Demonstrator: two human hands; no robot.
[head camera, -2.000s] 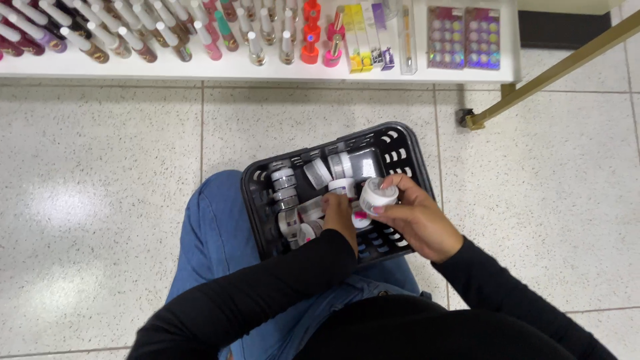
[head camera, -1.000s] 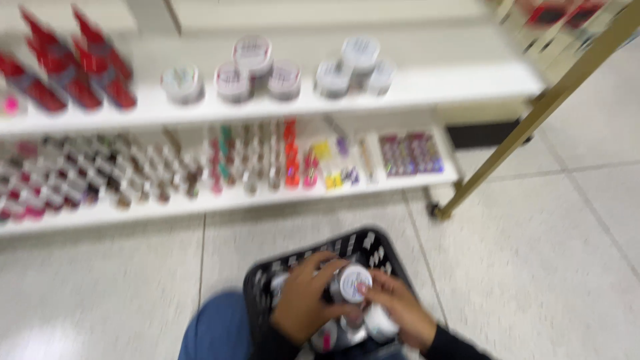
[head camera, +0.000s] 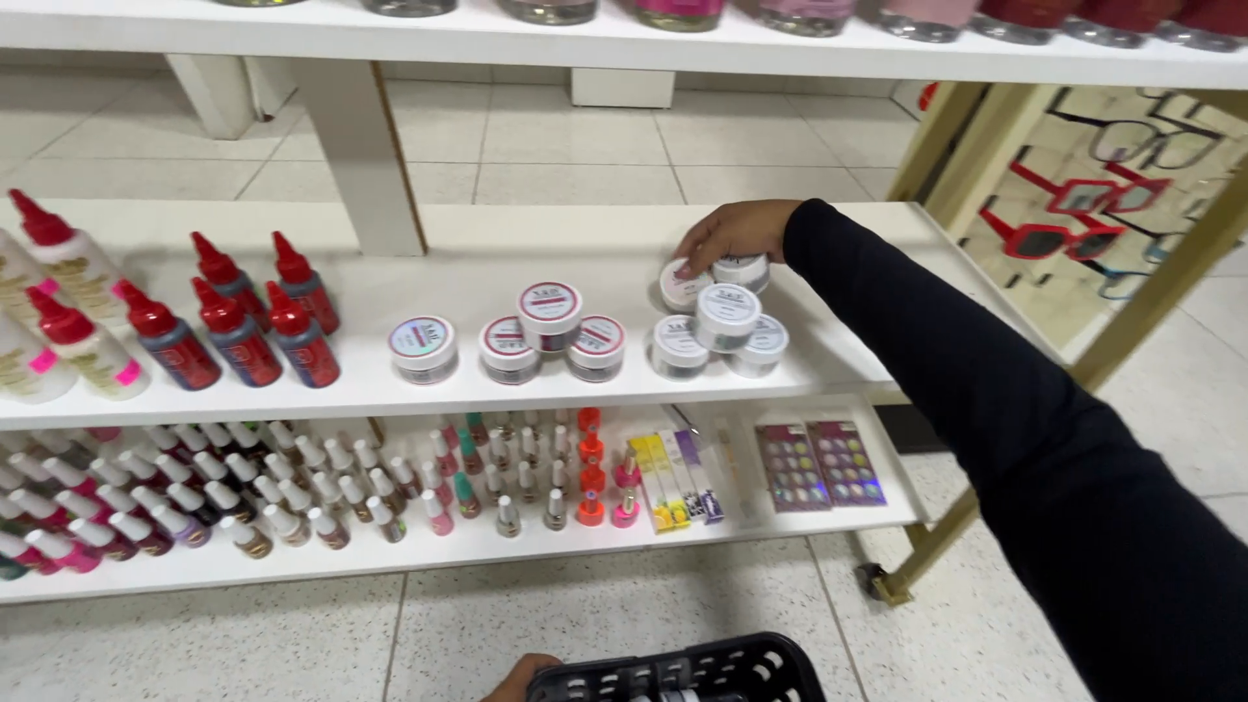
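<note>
My right hand (head camera: 736, 232) reaches onto the middle shelf, its fingers on a white-lidded jar (head camera: 685, 285); whether they grip it cannot be told. Another jar (head camera: 741, 272) stands right beside it, partly under the hand. Just in front, a small stack has one jar (head camera: 728, 317) resting on two others. To the left are a similar stack topped by a red-rimmed jar (head camera: 549, 315) and a single jar (head camera: 423, 349). At the bottom edge my left hand (head camera: 526, 678) holds the rim of a black plastic basket (head camera: 673, 665), in which white-lidded jars partly show.
Red-capped squeeze bottles (head camera: 234, 336) stand on the shelf's left. Below are many nail polish bottles (head camera: 229, 497), narrow boxes (head camera: 673, 478) and flat palettes (head camera: 822, 466). An upper shelf (head camera: 624, 49) holds bottles. A gold metal frame post (head camera: 1160, 283) and eyeglasses (head camera: 1072, 195) are at right.
My right hand has gone from the basket to the jars at the back of the middle shelf. My left hand has moved from the jars to the basket's rim. The view has tilted up.
</note>
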